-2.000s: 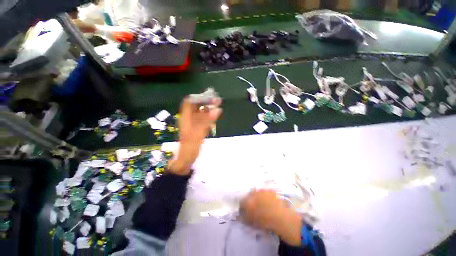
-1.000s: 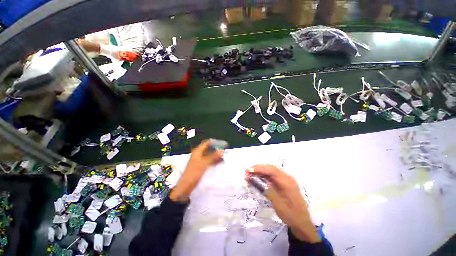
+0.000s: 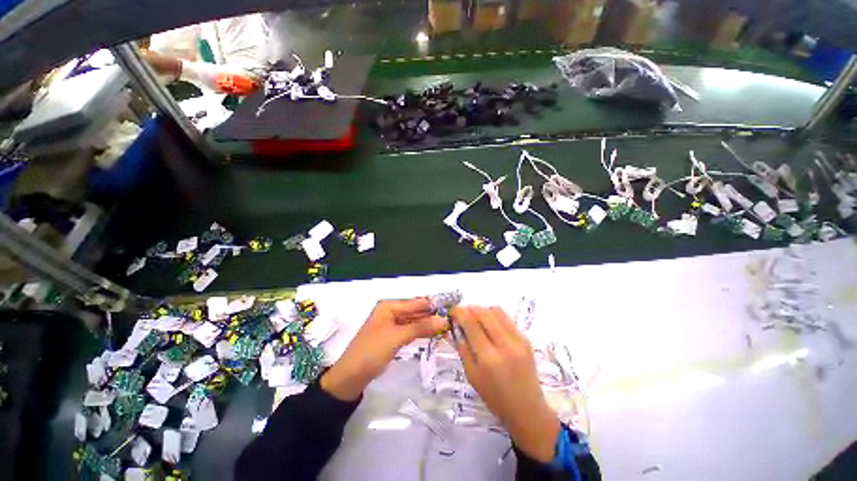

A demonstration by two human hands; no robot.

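Note:
My left hand (image 3: 383, 340) holds a small grey-silver part (image 3: 445, 302) between thumb and fingers, above the white sheet (image 3: 648, 348). My right hand (image 3: 498, 362) meets it from the right, its fingertips pinching a thin dark piece (image 3: 458, 329) against the part. Where the two pieces touch is hidden by the fingers. White leads (image 3: 442, 376) lie in a tangle on the sheet under and beside my right hand. A pile of green circuit boards with white tabs (image 3: 188, 362) lies left of my left arm.
Wired assemblies (image 3: 564, 199) with white tails lie along the dark green belt (image 3: 395, 211). Behind are black parts (image 3: 460, 105), a grey plastic bag (image 3: 620, 77) and a black-topped red block (image 3: 305, 117). A person's orange-tipped gloved hand (image 3: 225, 81) is beside the block. More leads (image 3: 794, 291) lie at right.
My hands, apart a second ago, are together now. My left hand has moved slightly lower and my right hand slightly left. More white leads show on the sheet.

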